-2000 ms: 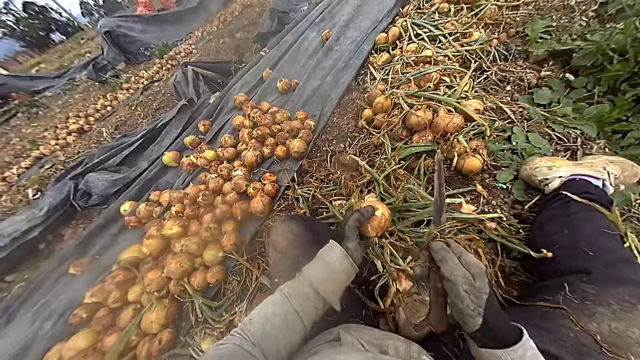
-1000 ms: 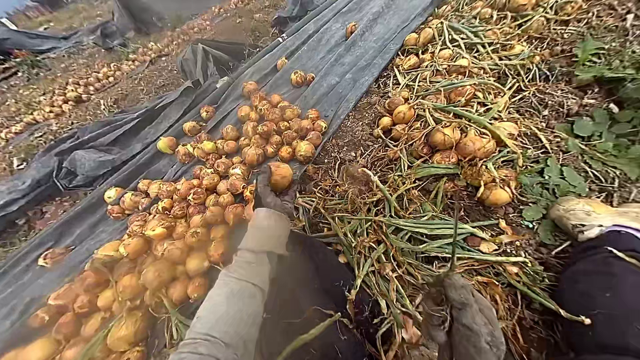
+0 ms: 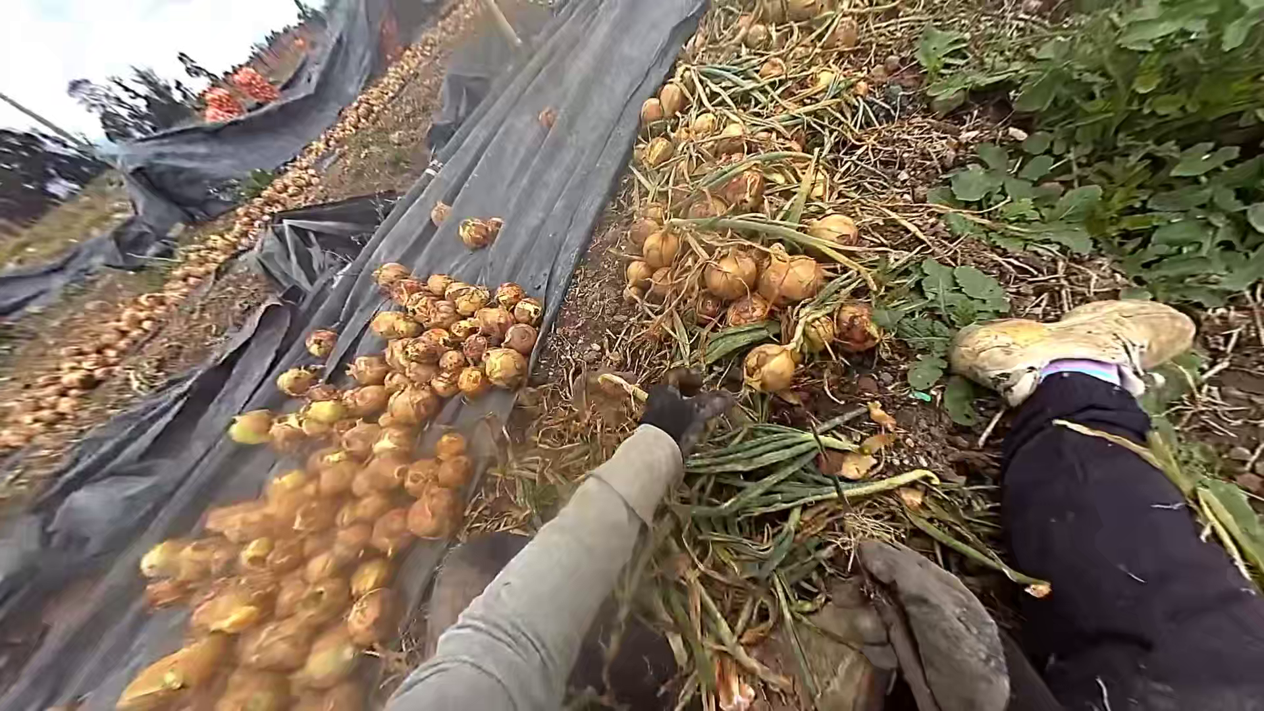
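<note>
My left hand (image 3: 683,410), in a dark glove, reaches over the ground just below the pulled onions (image 3: 770,367). No onion shows in it, and its fingers are too blurred to read fully. Low in the view is my right hand (image 3: 933,627) in a grey, soil-stained glove, beside cut green onion leaves (image 3: 780,474). Whatever it holds is hidden; the blade seen earlier does not show. Trimmed onions (image 3: 395,395) lie heaped on a dark fabric sheet (image 3: 563,188) to the left.
My leg in dark trousers (image 3: 1086,523) and a muddy shoe (image 3: 1076,341) stretch along the right. Green leafy plants (image 3: 1165,148) grow beyond. Another row of onions (image 3: 148,311) runs at far left, with more dark sheeting and orange net sacks (image 3: 237,91) behind.
My left hand held an onion two seconds ago, carried it to the heap on the sheet, and is now back right without it. The blade in my right hand has gone out of sight.
</note>
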